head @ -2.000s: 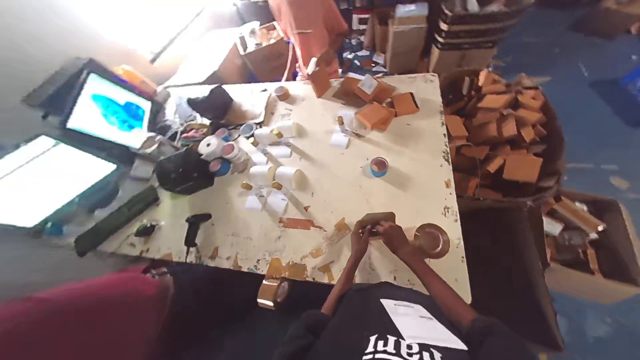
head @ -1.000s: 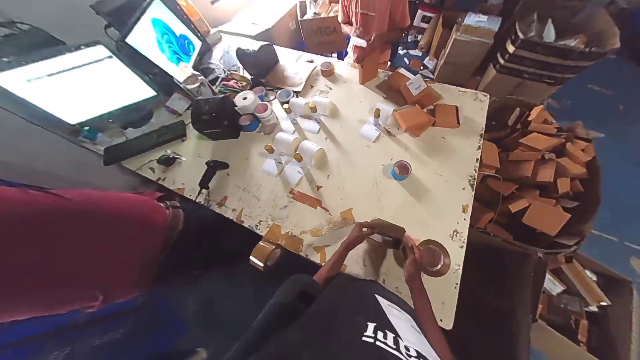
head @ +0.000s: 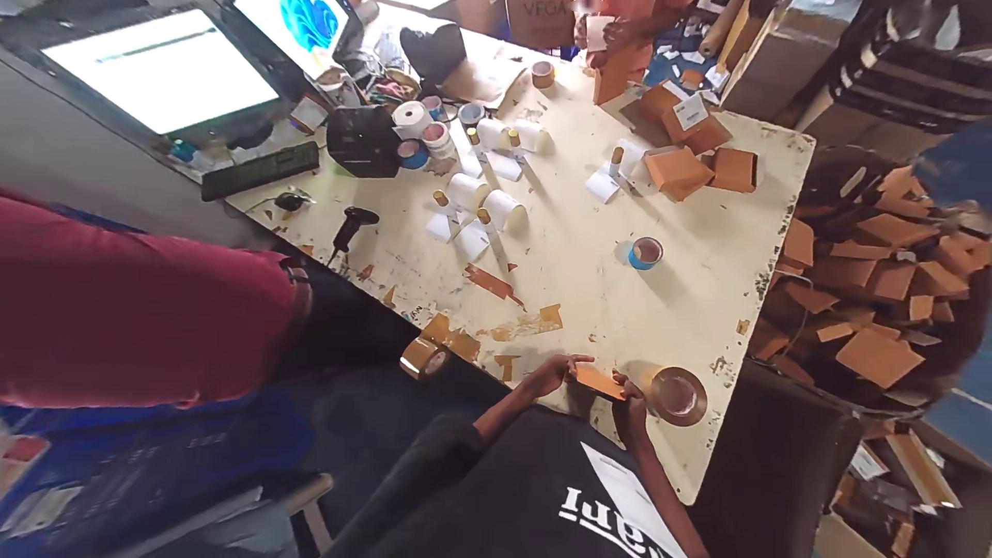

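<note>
Between my two hands, over the near edge of the table, is a small orange-brown cardboard box (head: 601, 381). My left hand (head: 552, 375) grips its left end, with a finger stretched out above it. The fingers of my right hand (head: 629, 391) are closed on its right end. Just right of my right hand, a large roll of brown packing tape (head: 676, 396) lies flat on the table. Another roll of brown tape (head: 424, 359) hangs at the table's near edge, left of my hands. A blue-sided tape roll (head: 645, 253) stands farther up the table.
Several small bottles with white label rolls stand mid-table; a handheld barcode scanner (head: 353, 229) and black label printer (head: 363, 142) are left. Folded boxes (head: 677, 172) lie at the far right. Beyond the right edge is a bin of boxes (head: 880, 353). Other people stand left and at the far side.
The box has moved from flatter and more open to view to tilted between my hands, its orange side now showing. The view has turned since the earliest frame.
</note>
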